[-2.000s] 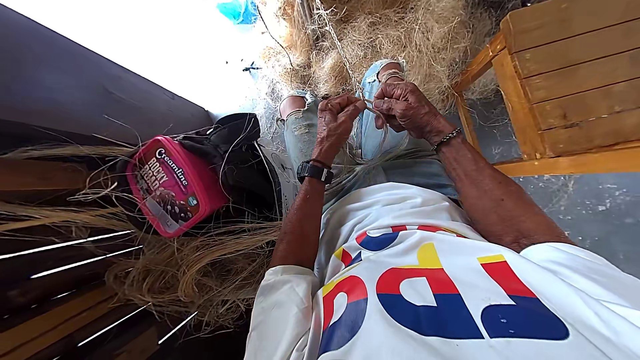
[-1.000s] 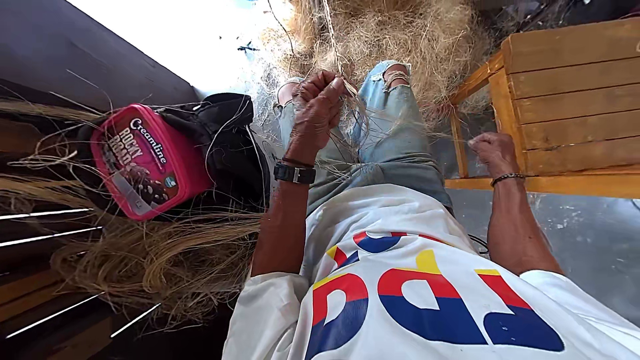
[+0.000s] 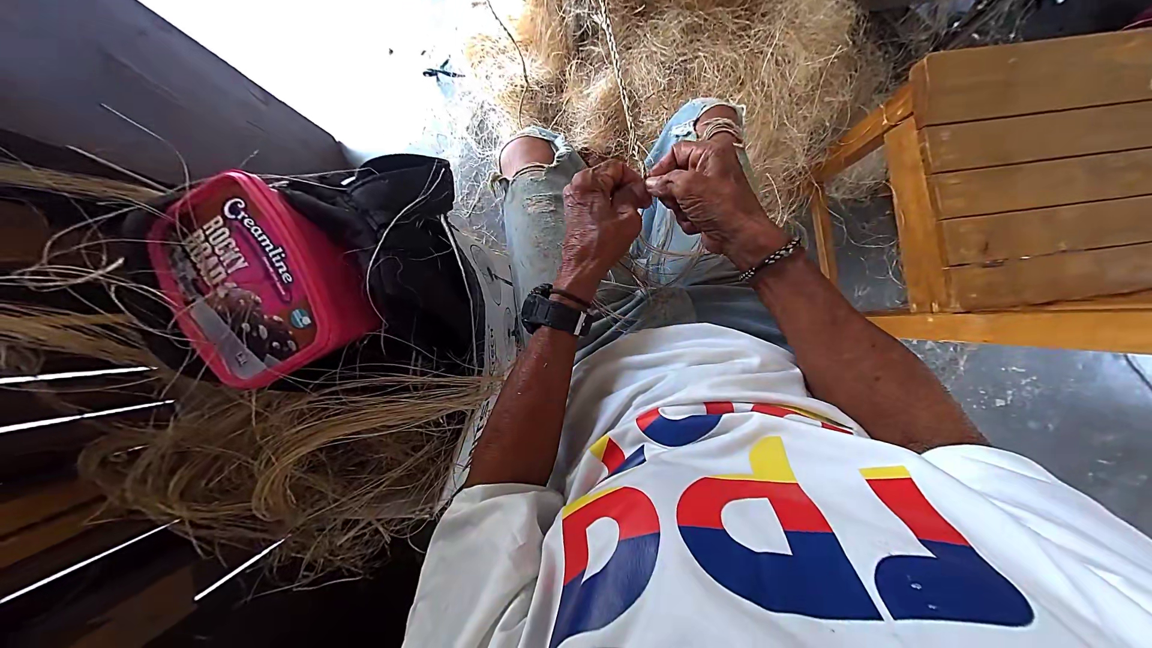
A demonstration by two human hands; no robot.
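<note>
Above my knees, my left hand [image 3: 601, 220] and my right hand [image 3: 711, 189] meet fingertip to fingertip, pinching thin plant-fiber strands between them. Loose strands hang below the fingers over my jeans. A thin twisted fiber cord [image 3: 619, 81] runs from the hands up toward the top of the view. Beyond my knees lies a large heap of tangled pale fiber [image 3: 702, 63]. Long straight fibers [image 3: 297, 450] lie in a bundle to the left of my left forearm. The exact join between the fingertips is hidden.
A pink plastic ice-cream tub [image 3: 261, 279] rests on its side by a black bag [image 3: 418, 261] at the left. A slatted wooden bench [image 3: 1035, 171] stands close on the right. Wooden slats [image 3: 54, 522] are at the lower left.
My right hand was out at the right, near the bench, one second ago; it has come back to my left hand. Both hands were also together two seconds ago.
</note>
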